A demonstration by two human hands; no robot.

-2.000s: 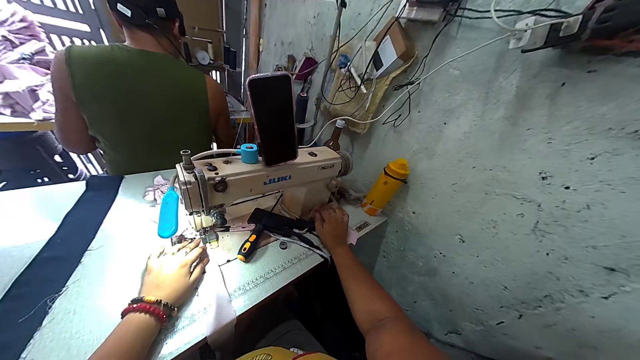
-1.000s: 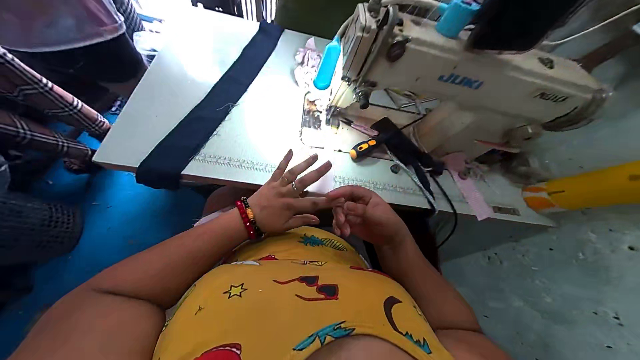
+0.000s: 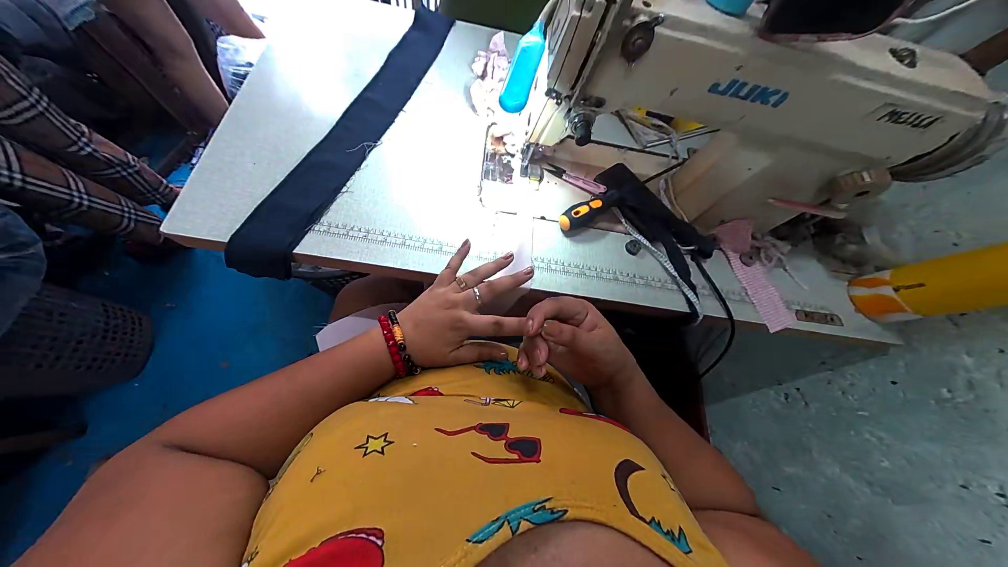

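Note:
My left hand (image 3: 472,311), with rings and a red and black bead bracelet, is held in front of my yellow printed top, its fingers spread. The fingertips of my right hand (image 3: 571,339) pinch one finger of it. Both hands are at the near edge of the sewing table (image 3: 362,236). Beyond them stands a Juki sewing machine (image 3: 756,102). A screwdriver with a black and yellow handle (image 3: 587,213) lies by dark cloth (image 3: 650,209) on its bed, near tweezers (image 3: 575,179). A long navy fabric strip (image 3: 346,142) crosses the table at the left.
A blue tube-shaped item (image 3: 523,71) hangs at the machine's head. A yellow cylinder (image 3: 937,283) is at the right by the wall. Pink ribbed fabric (image 3: 760,283) overhangs the table edge. A plastic basket (image 3: 71,339) and other people's legs are at the left.
Two seconds ago my left hand lay on the table by the needle area and my right was beside the machine; both are now together before my top. The view has tilted down.

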